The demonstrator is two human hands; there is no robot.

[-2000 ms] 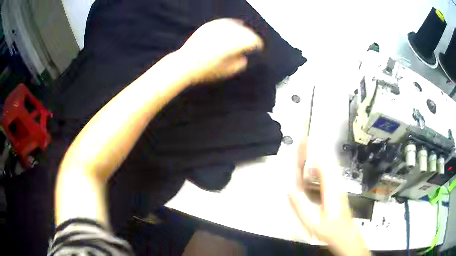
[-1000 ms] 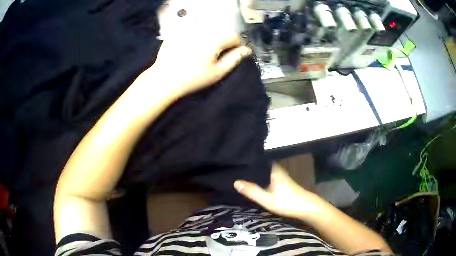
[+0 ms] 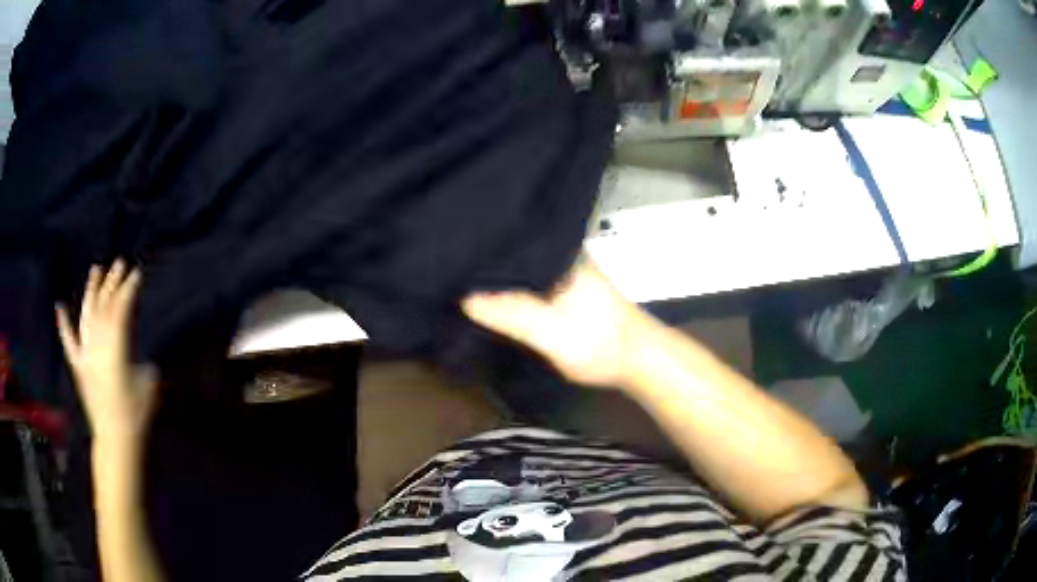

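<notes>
The dark garment piece (image 3: 375, 148) covers the left and middle of the white machine table, and its right edge reaches the overlock machine (image 3: 716, 97). My right hand (image 3: 574, 324) grips the cloth near its lower right edge, with the thumb on top and the fingers partly hidden beneath or behind the fabric. My left hand (image 3: 106, 341) is at the far left, fingers spread, against dark cloth; it is slightly blurred. The presser foot area (image 3: 582, 71) is at the top, at the cloth's edge.
The white table (image 3: 785, 239) has small black scraps and a blue stripe. Bright green cord (image 3: 932, 97) lies at the upper right. A clear plastic bag (image 3: 864, 318) hangs below the table edge over the green floor (image 3: 932, 364). Something red shows at the left rim.
The view has shifted. My left hand has moved from beside the machine to the far left. My right hand has moved up onto the cloth edge. The cloth now covers the area beside the machine.
</notes>
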